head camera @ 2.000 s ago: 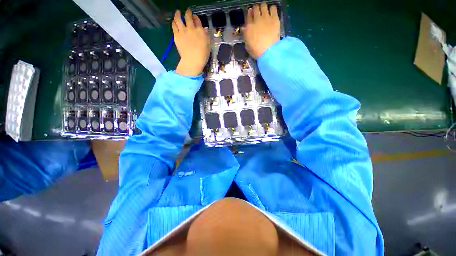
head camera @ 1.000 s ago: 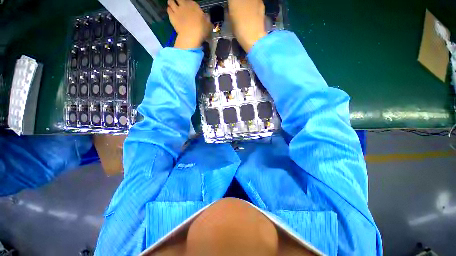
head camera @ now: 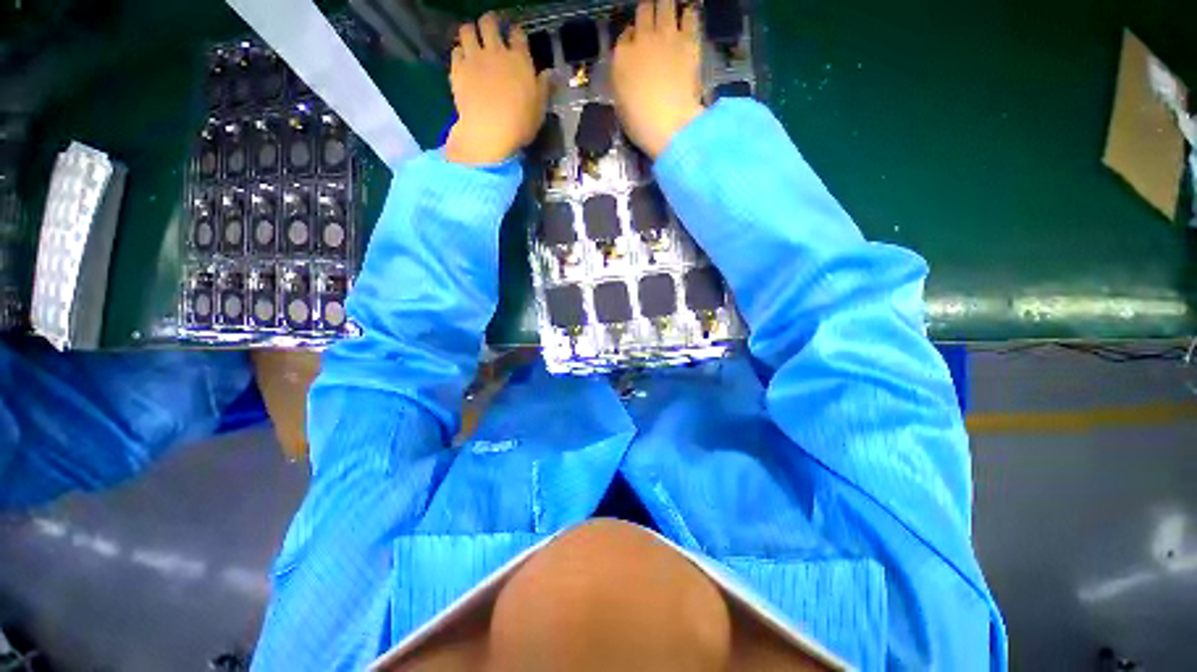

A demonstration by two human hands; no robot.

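A clear blister tray [head camera: 565,352] lies in front of me at the bench edge, with rows of plain black modules [head camera: 613,301] and gold-orange tabs beside them. My left hand [head camera: 496,89] rests on the tray's upper left edge, fingers apart, with nothing seen in it. My right hand [head camera: 659,76] is over the top row, palm down. Its fingertips reach the frame's top edge, and I cannot tell whether they hold anything.
A second tray [head camera: 269,336] at left holds modules with pale circles. A white strip [head camera: 322,79] runs down to my left sleeve. A pale stacked block [head camera: 76,250] stands far left, cardboard [head camera: 1145,131] far right. A blue sleeve [head camera: 105,420] shows at lower left.
My left hand has moved down from the frame's top edge and its fingers show again. My right hand has shifted slightly right and down and is sharper. It sits further left than two seconds ago.
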